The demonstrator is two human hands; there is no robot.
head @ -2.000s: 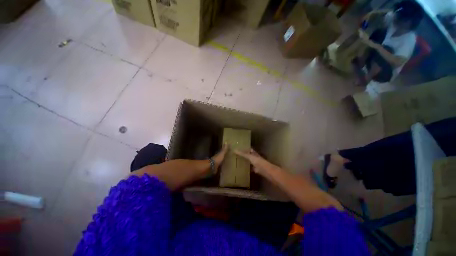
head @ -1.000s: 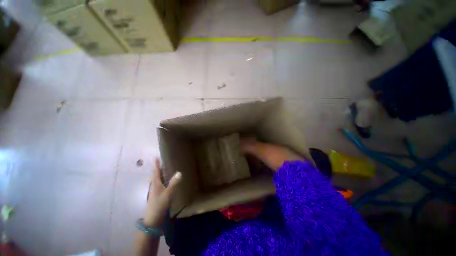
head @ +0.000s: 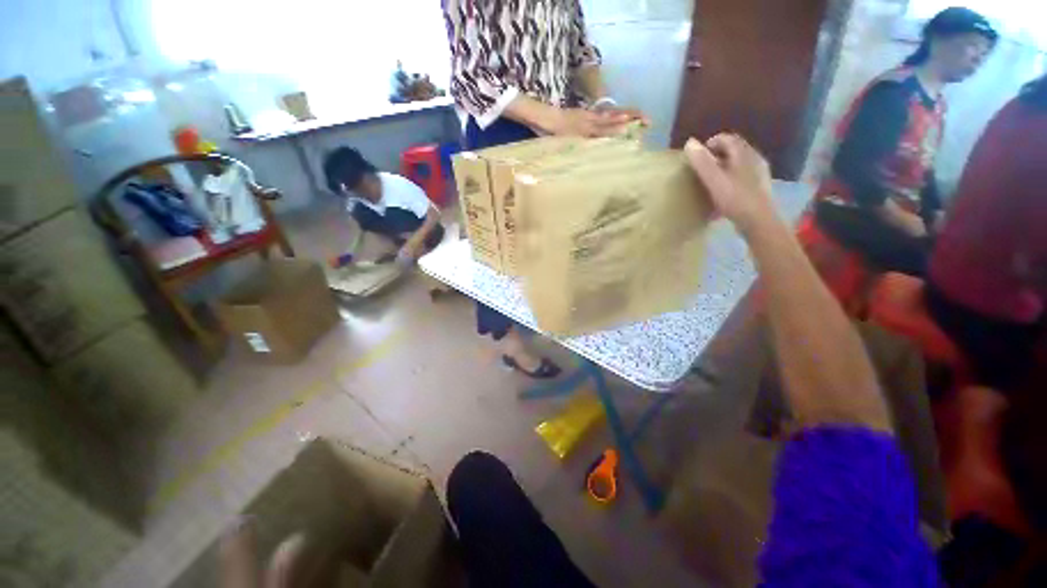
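Several printed tan inner boxes stand on the white speckled table; the nearest inner box [head: 614, 247] is at the table's front. My right hand [head: 731, 178] grips the upper right corner of that box, fingers over its top edge. The open master carton [head: 385, 488] is at the lower left, cut off by the bottom edge. My left hand [head: 262, 565] is blurred and partly cut off at the carton; whether it touches anything cannot be told.
A standing person [head: 522, 69] has hands over the boxes behind the table [head: 654, 358]. An orange tape dispenser [head: 602, 477] and yellow block [head: 571, 426] lie on the floor. Seated people are at the right. A crouching person [head: 385, 207], an open carton [head: 278, 308] and stacked cartons [head: 80, 345] are left.
The view has swung up and right to the table. My right hand has left the inside of the master carton and taken hold of a box on the table.
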